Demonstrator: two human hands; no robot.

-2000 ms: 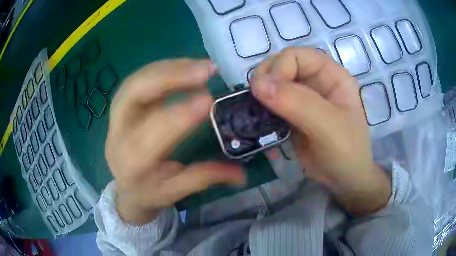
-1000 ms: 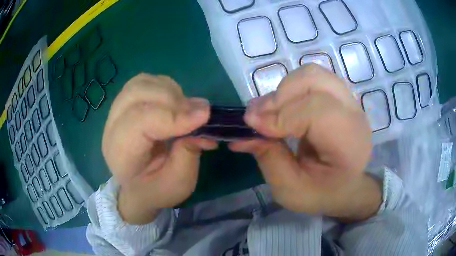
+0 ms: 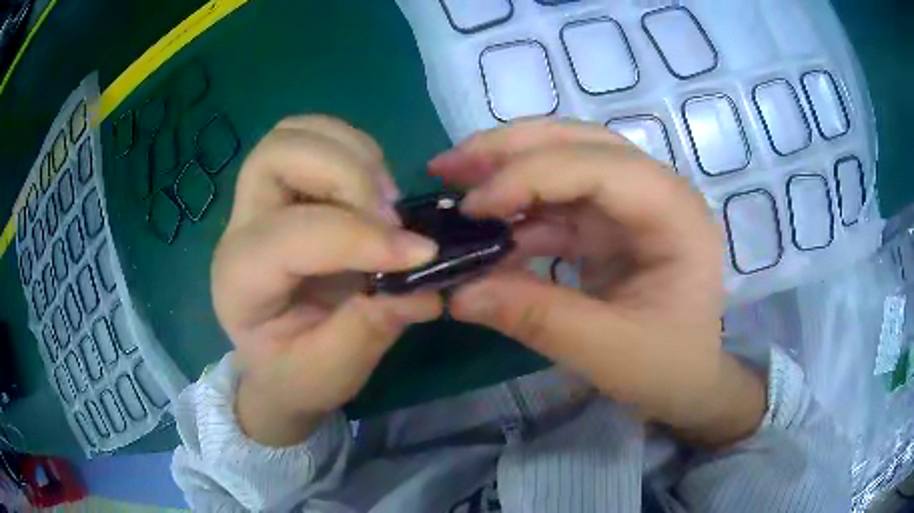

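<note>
A glossy black watch housing (image 3: 451,240) is held tilted above the green mat, a small white spot on its upper face and a bright line along its near edge. My left hand (image 3: 311,240) pinches its left end between thumb and fingers. My right hand (image 3: 611,261) is around its right side, thumb near the lower edge and fingertips at the top edge, slightly blurred. The fingers hide both ends of the housing. I cannot tell whether a frame sits around it.
A translucent white frame tray (image 3: 641,90) with dark outlines lies beyond my right hand. A second frame tray (image 3: 80,281) lies at the left edge. Loose frames (image 3: 195,190) lie on the green mat (image 3: 331,60). Clear plastic wrapping (image 3: 842,331) is at right.
The housing has tilted from nearly edge-on, so its upper face shows more. My right fingers have spread from a tight pinch. My left fingers have shifted along the housing.
</note>
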